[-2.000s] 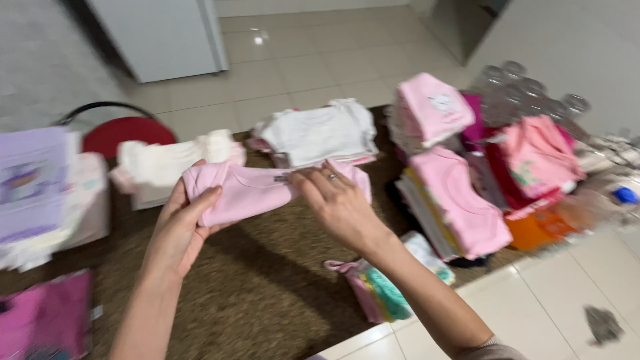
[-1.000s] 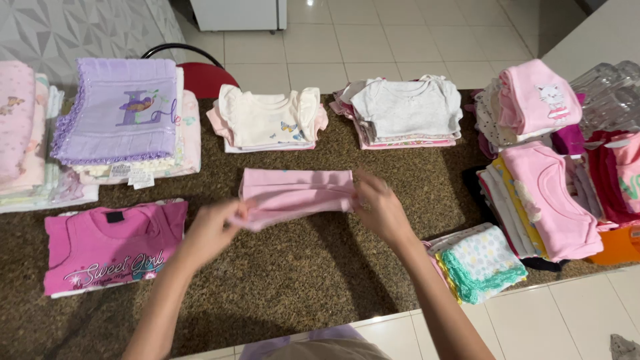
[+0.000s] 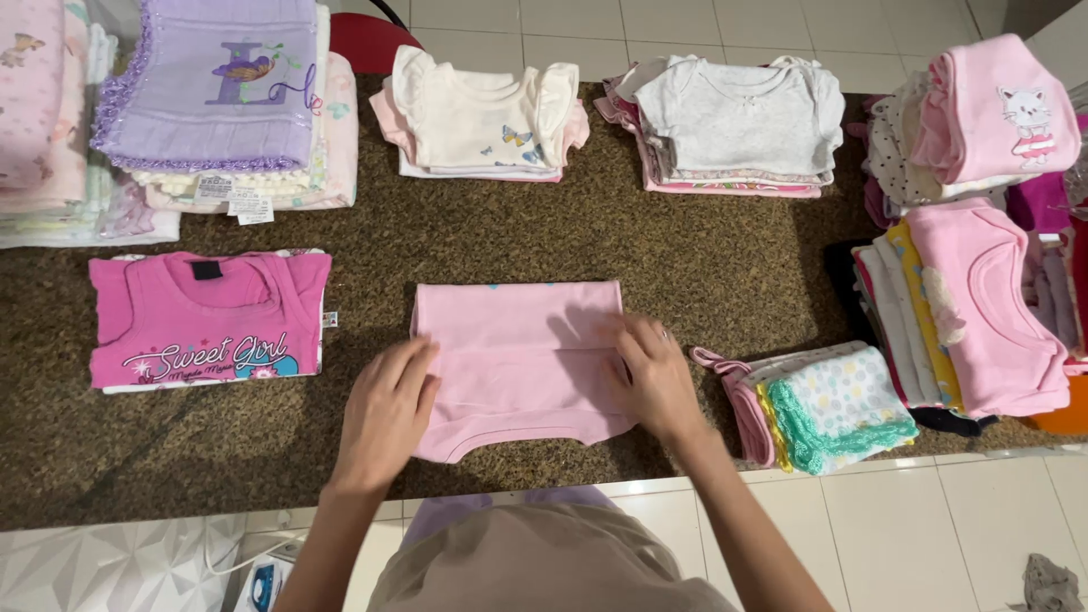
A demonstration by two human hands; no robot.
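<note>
A pink baby garment (image 3: 523,374) lies folded flat on the brown granite counter (image 3: 544,238), its curved neckline toward me. My left hand (image 3: 391,408) rests at its left edge, fingers slightly bent. At the right edge is my right hand (image 3: 650,374), thumb and fingers apart over the cloth, with a ring on one finger. Neither hand clearly grips the fabric. Left of the garment sits a magenta sleeveless top (image 3: 208,319) on a small stack. To the right, folded cloths (image 3: 841,404) with green lace trim lie near the counter's front edge.
Along the back stand a purple embroidered cloth (image 3: 225,93) on a stack, a cream ruffled top (image 3: 484,119) and a pale grey bodysuit (image 3: 744,110), each on a pile. More pink clothes (image 3: 977,306) are stacked at right. A red chair (image 3: 365,42) stands behind the counter.
The pink garment, held up in both hands two seconds ago, now lies on the counter with its neckline toward me. My hands have come down to its sides.
</note>
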